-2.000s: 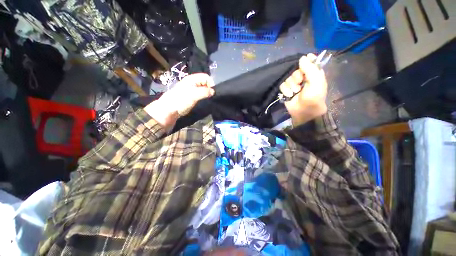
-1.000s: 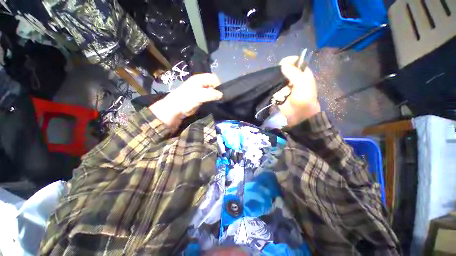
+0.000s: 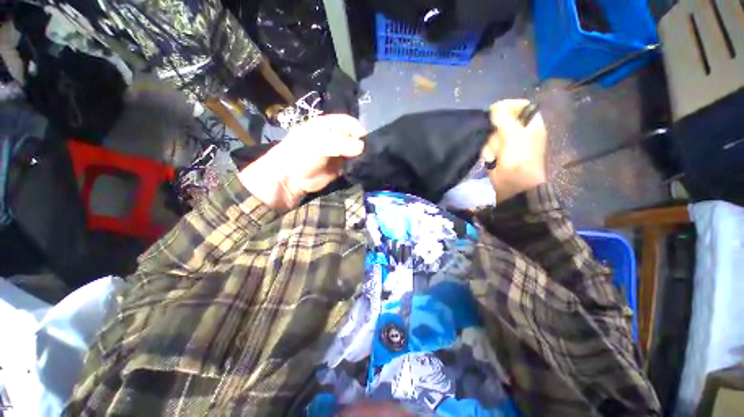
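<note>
A black garment (image 3: 424, 151) is held in the air over my lap, spread between my two hands. My left hand (image 3: 318, 155) pinches its left part between thumb and fingers. My right hand (image 3: 515, 151) holds its right edge and also has small dark thread snips (image 3: 529, 112) in the grip, with the tips showing above the fingers. A dark part of the snips also shows under the fingers. The snips are blurred, so whether the blades are open cannot be told. Fine threads at the cloth edge cannot be made out.
A red stool (image 3: 122, 189) is at left. Blue crates stand beyond the cloth (image 3: 424, 41), at upper right (image 3: 594, 41) and by my right elbow (image 3: 610, 252). A slatted beige chair (image 3: 708, 61) is at upper right. White thread scraps (image 3: 302, 112) show beyond my left hand.
The black cloth now shows a wider panel between the hands. My right hand has turned, and the pale blades seen before now look dark. The whole view has shifted slightly.
</note>
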